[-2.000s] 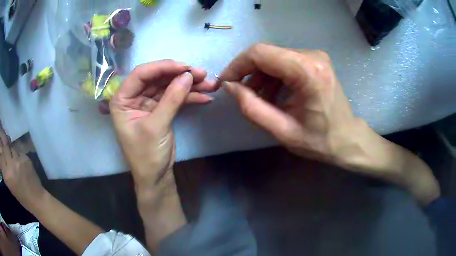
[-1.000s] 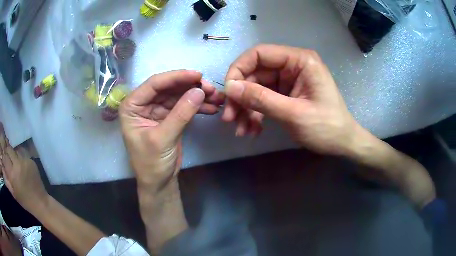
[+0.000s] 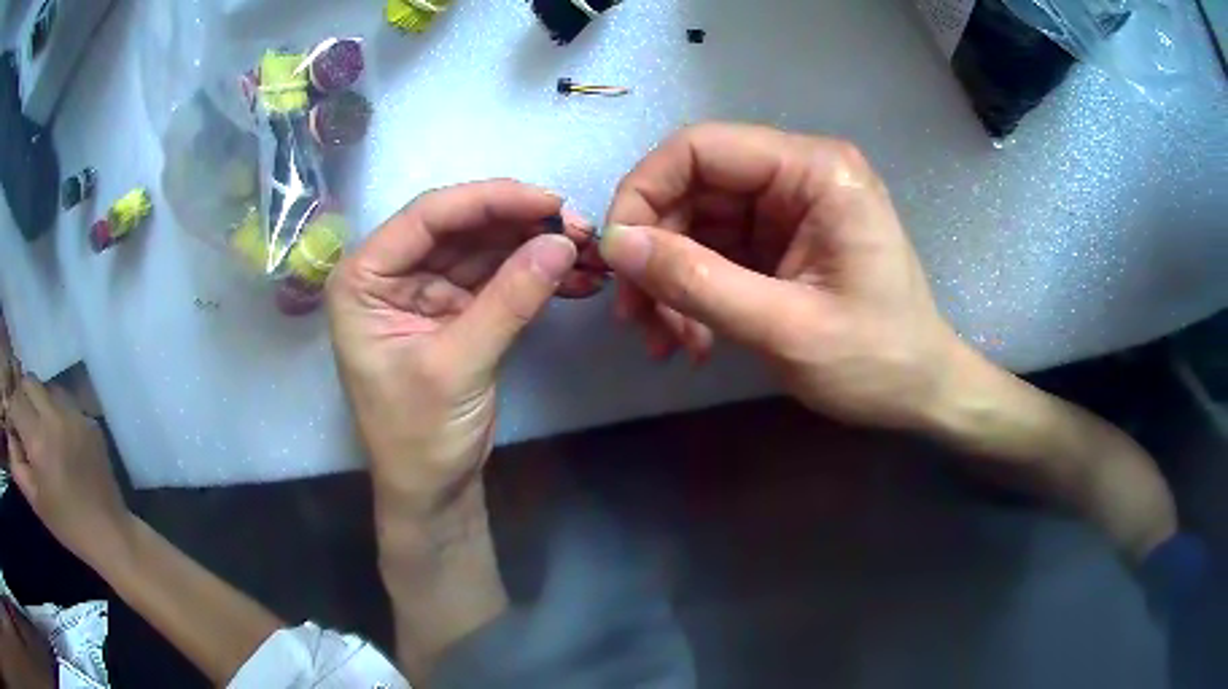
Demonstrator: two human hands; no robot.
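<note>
My left hand (image 3: 451, 303) pinches a tiny black connector housing (image 3: 554, 225) between thumb and index finger. My right hand (image 3: 768, 269), just to its right, pinches a thin dark wire (image 3: 599, 233), mostly hidden by the fingertips. The wire's end is close to the housing; I cannot tell if they touch. A wired connector (image 3: 593, 89) with a black block and short yellow and dark wires lies on the foam beyond my hands. A loose black housing (image 3: 695, 35) lies further to the right.
A clear bag of yellow and red wire bundles (image 3: 294, 168) lies left. A small bundle (image 3: 121, 220) is further left. Yellow (image 3: 415, 12) and black (image 3: 571, 16) bundles are at the top edge. A bag of black parts (image 3: 1003, 67) is upper right. Another person's arm (image 3: 148, 572) is lower left.
The thin wire visible between my hands a second ago is now mostly hidden at my right fingertips. My left fingertips have moved slightly right, closer to the right ones.
</note>
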